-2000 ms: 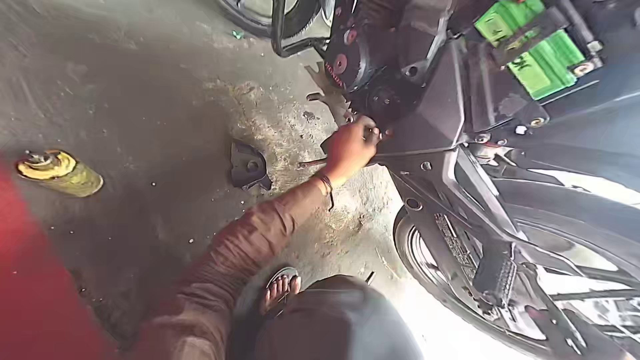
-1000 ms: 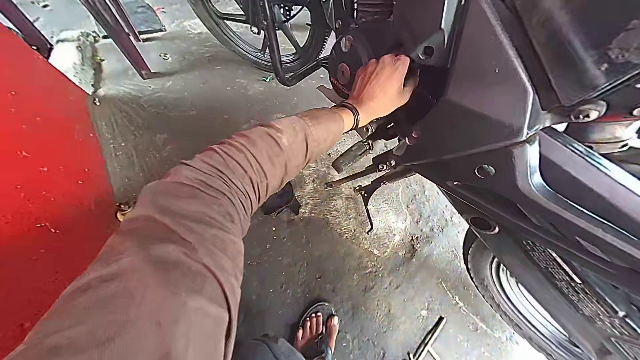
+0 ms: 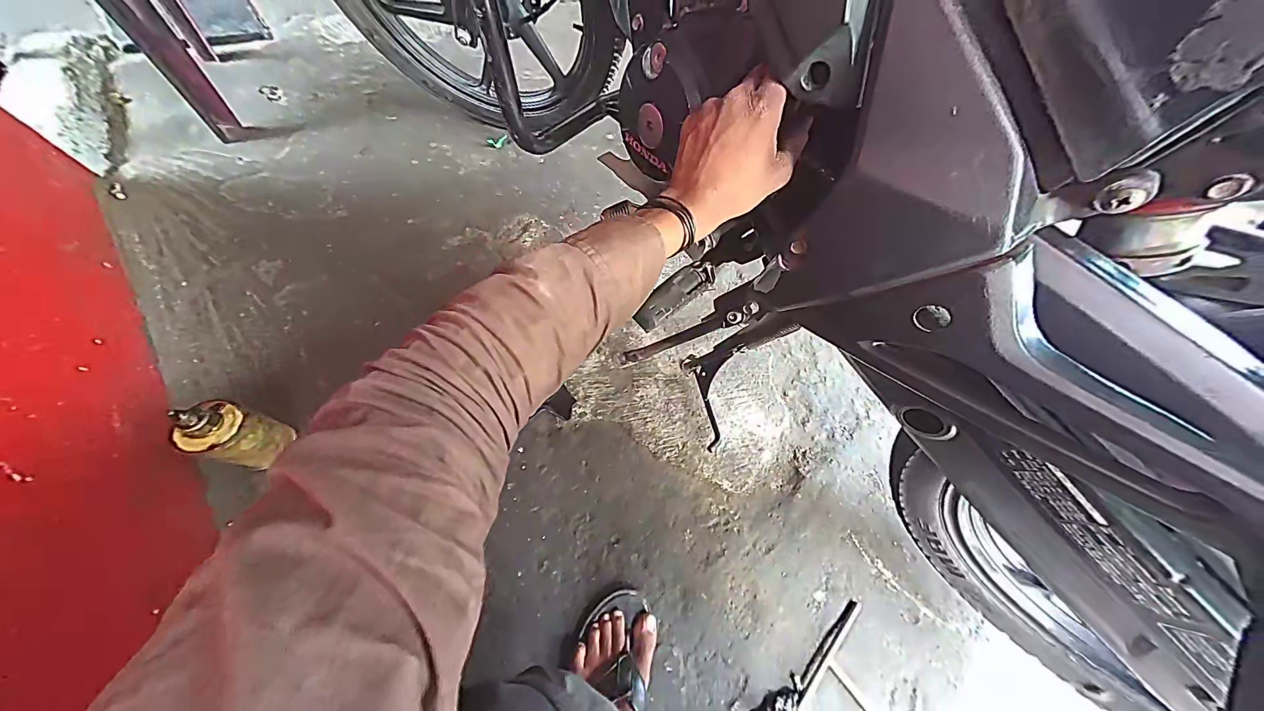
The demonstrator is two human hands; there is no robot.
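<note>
My left hand (image 3: 736,148) reaches in from the lower left, its back turned up. It rests at the black engine side of a motorcycle, just right of the round Honda engine cover (image 3: 652,123). The fingers curl into a dark recess below a grey bracket with a hole (image 3: 818,74), so their tips and anything between them are hidden. Below the wrist are a rubber footpeg (image 3: 676,296), a metal lever (image 3: 681,338) and the side stand (image 3: 706,395). The dark side fairing (image 3: 928,168) lies to the right of the hand. My right hand is out of view.
A yellowish can-like container (image 3: 237,434) lies on the concrete floor by a red surface (image 3: 79,346). A dark part (image 3: 560,403) shows past my sleeve. My sandalled foot (image 3: 617,642) and a metal tool (image 3: 825,647) are below. Wheels (image 3: 948,523) stand right and upper left.
My left hand has moved from the lower engine area to beside the round cover, and stays about there over the last second. The view has shifted closer to the engine.
</note>
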